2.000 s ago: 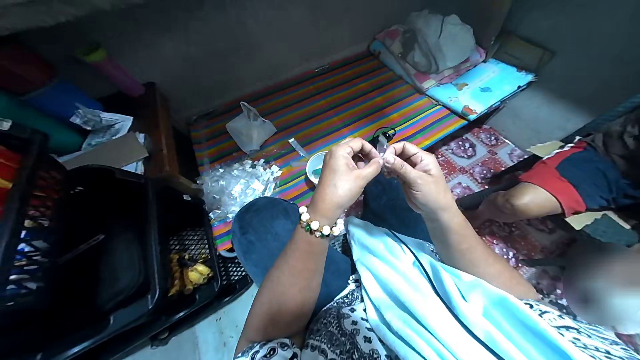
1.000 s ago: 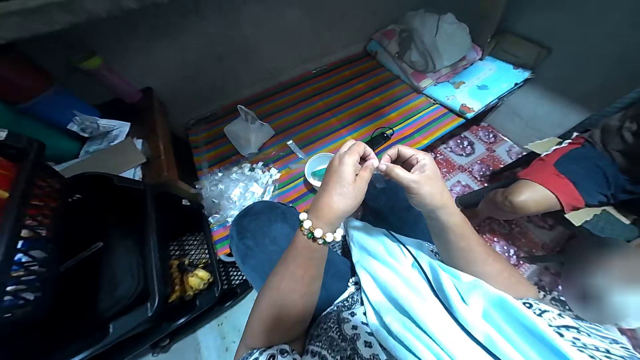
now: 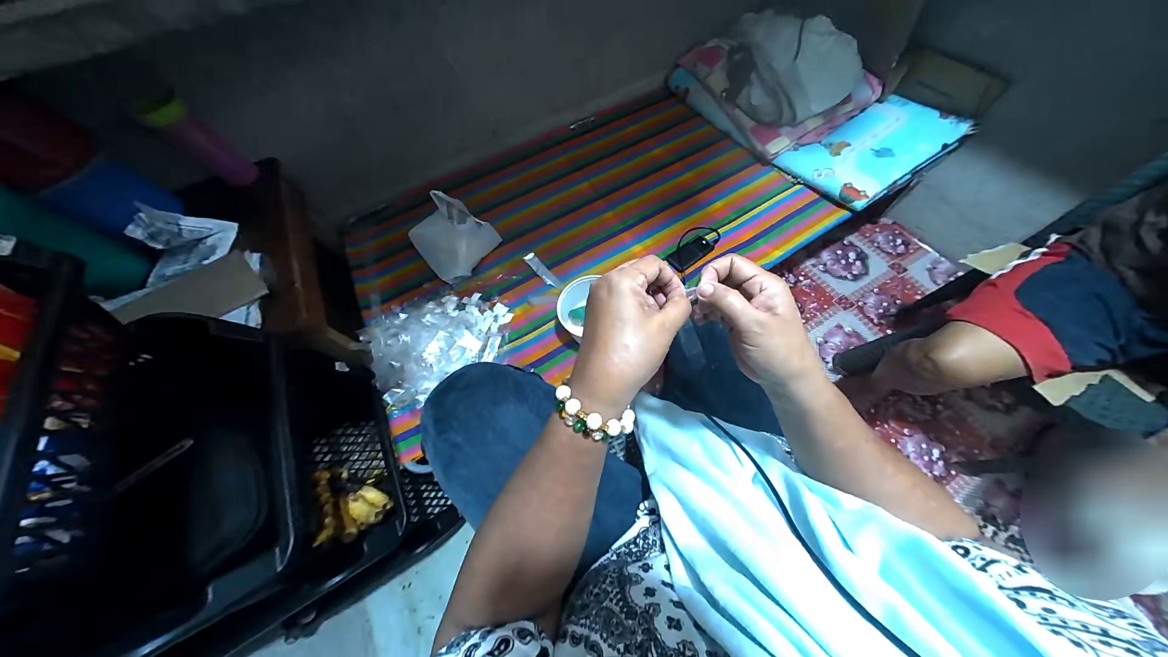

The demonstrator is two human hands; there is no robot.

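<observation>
My left hand [image 3: 636,324], with a beaded bracelet [image 3: 593,422] at its wrist, pinches one end of a small clear plastic piece [image 3: 691,295]. The fingertips of my right hand [image 3: 753,315] grip its other side, close to the left fingertips. The piece is too small and blurred to name more exactly. Just left of my left hand stands a white round tub [image 3: 573,306] with something green inside, partly hidden by that hand. A heap of small clear plastic pieces [image 3: 438,347] lies farther left on the striped mat [image 3: 584,201]. Beyond my fingertips is a black device with a cord [image 3: 691,251].
A translucent plastic bag [image 3: 453,239] and a clear strip [image 3: 542,270] lie on the mat. Black plastic crates [image 3: 283,456] stand at left, one holding bananas [image 3: 360,511]. Folded bedding [image 3: 876,151] lies at the back right. Another person's bent leg [image 3: 967,351] is at right.
My hands have moved slightly apart and together at the fingertips, staying above my lap. More of the white tub shows than two seconds ago.
</observation>
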